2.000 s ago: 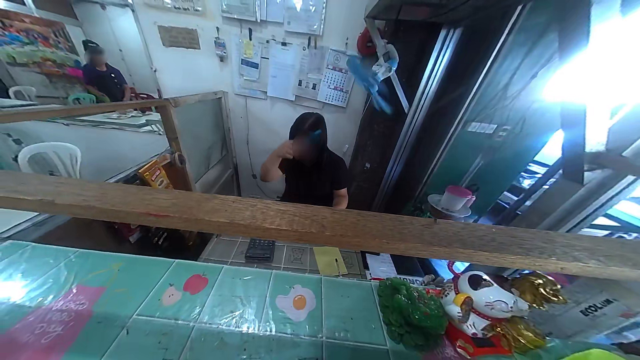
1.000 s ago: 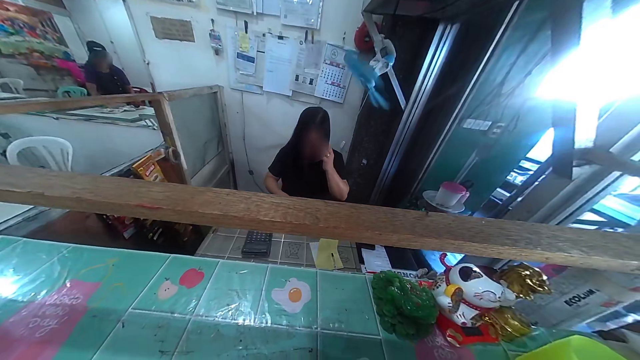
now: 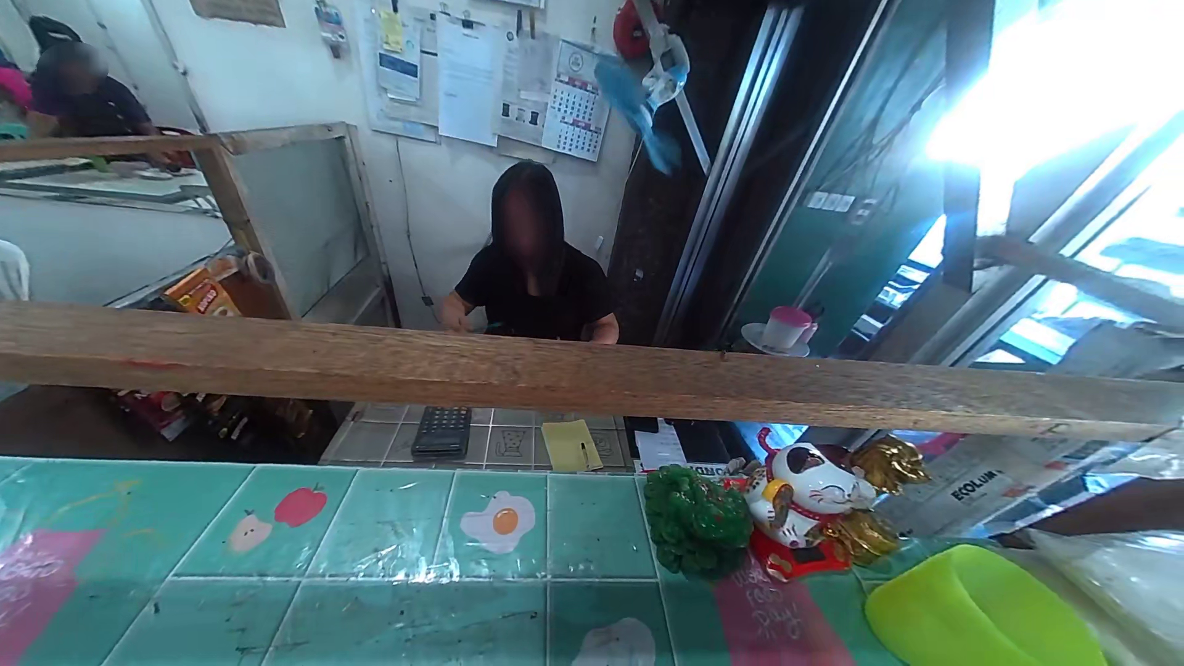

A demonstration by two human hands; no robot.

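Note:
Neither my left hand nor my right hand shows in the head view. Closest to me lies a counter under a green printed plastic cover [image 3: 416, 610]. On its right part stand a white lucky cat figurine [image 3: 805, 499] with gold parts and a red base, and a dark green leafy ornament [image 3: 698, 523] just left of it. A lime-green plastic container [image 3: 980, 615] is at the lower right. Beyond the counter, a lower tiled surface holds a black calculator [image 3: 442, 432] and a yellow notepad [image 3: 572, 446] with a pen on it.
A wooden rail [image 3: 573, 375] crosses the view above the counter. Behind it sits a person in a black shirt [image 3: 536, 287]; another person [image 3: 83, 92] is at the far left. A blue fan [image 3: 638, 102] and a pink-lidded cup [image 3: 788, 326] are at the right.
The person behind the rail had a hand raised to the face and now has it lowered. The view has moved closer to the counter.

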